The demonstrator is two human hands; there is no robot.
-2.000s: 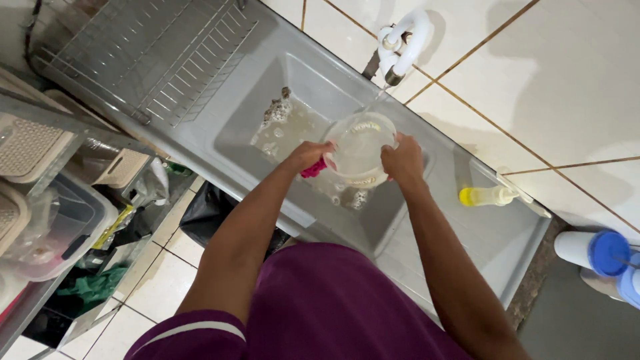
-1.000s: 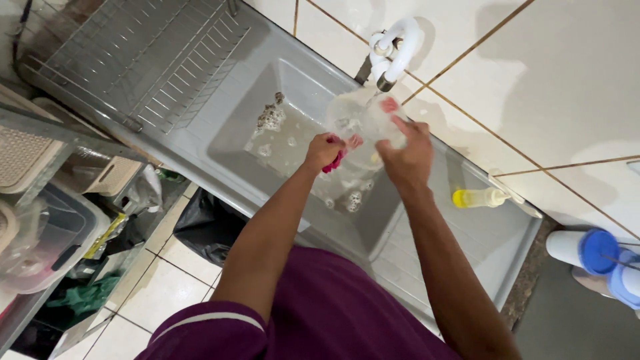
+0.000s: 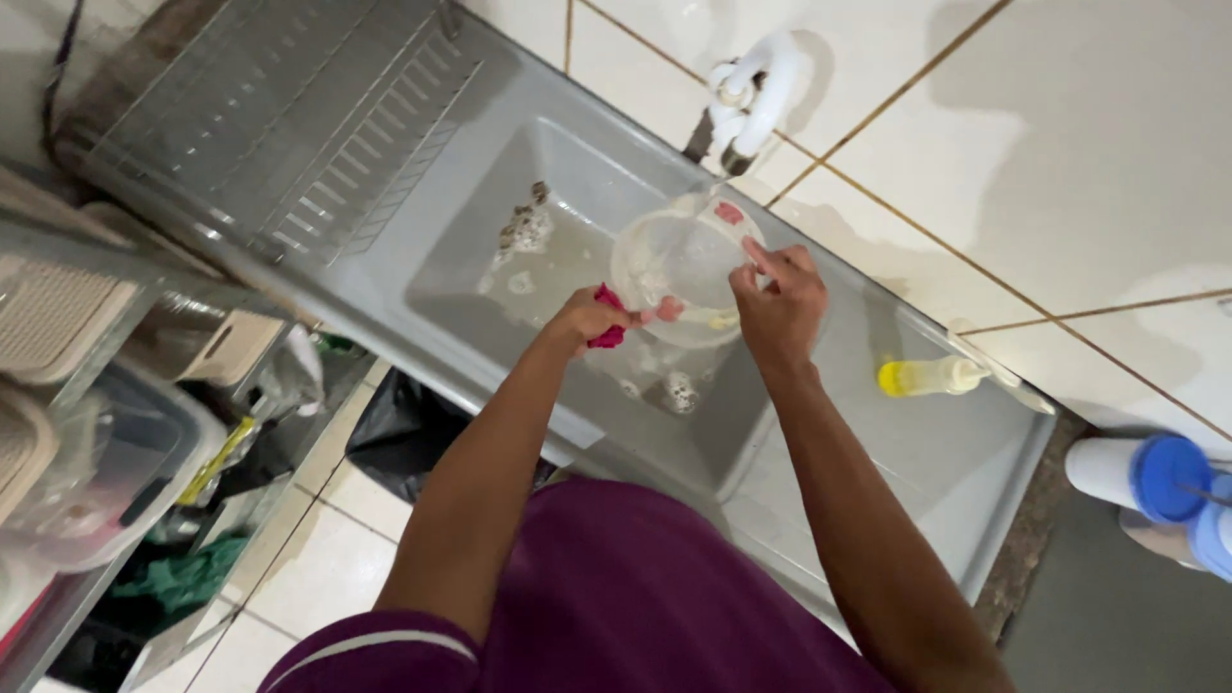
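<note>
A translucent round plastic container (image 3: 685,274) with reddish printed marks is over the grey sink basin (image 3: 452,241), below the white faucet (image 3: 756,101). My right hand (image 3: 784,298) grips its right rim between thumb and fingers. My left hand (image 3: 589,322) holds a crumpled pink-red cloth (image 3: 606,327) at the container's left side, its fingertips near the wall. Water seems to run from the faucet onto the container's upper edge. Cloudy water with foam (image 3: 681,393) lies in the basin beneath.
A wire dish rack (image 3: 327,144) stands on the left drainboard. On the right drainboard lies a squeeze bottle with yellow liquid (image 3: 929,376). Blue-lidded containers (image 3: 1169,478) are at the far right. Shelves with plastic bins (image 3: 106,481) and a black bag (image 3: 404,433) are at the left.
The container, held more face-up two seconds ago, has been turned in my hands, and its reddish marks now show. My left hand still has the pink-red cloth.
</note>
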